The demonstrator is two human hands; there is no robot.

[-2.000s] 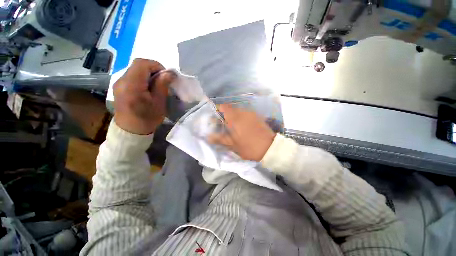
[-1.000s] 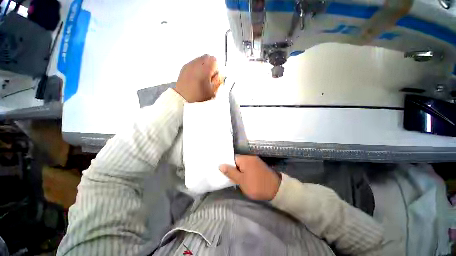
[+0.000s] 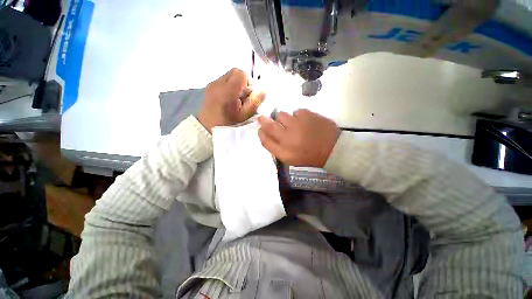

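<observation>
A white fabric piece (image 3: 246, 181) hangs from my hands over the table's front edge towards my lap. My left hand (image 3: 228, 100) pinches its upper edge, close to the lamp glow. My right hand (image 3: 303, 137) holds the upper right edge with thumb and fingers, just right of my left hand. A grey garment panel (image 3: 179, 110) lies on the table, partly under my left hand and forearm. The sewing machine head (image 3: 402, 29) stands above my hands. Glare hides the needle and presser foot.
A black glossy box (image 3: 503, 147) lies at the table's right. The white table (image 3: 116, 111) has a grey ruler-marked front edge. A grey machine part (image 3: 23, 44) stands at the upper left. Grey cloth (image 3: 367, 225) hangs over my lap.
My right hand has moved up from the lower end of the white fabric to its upper edge, beside my left hand. The fabric's lower end now hangs free.
</observation>
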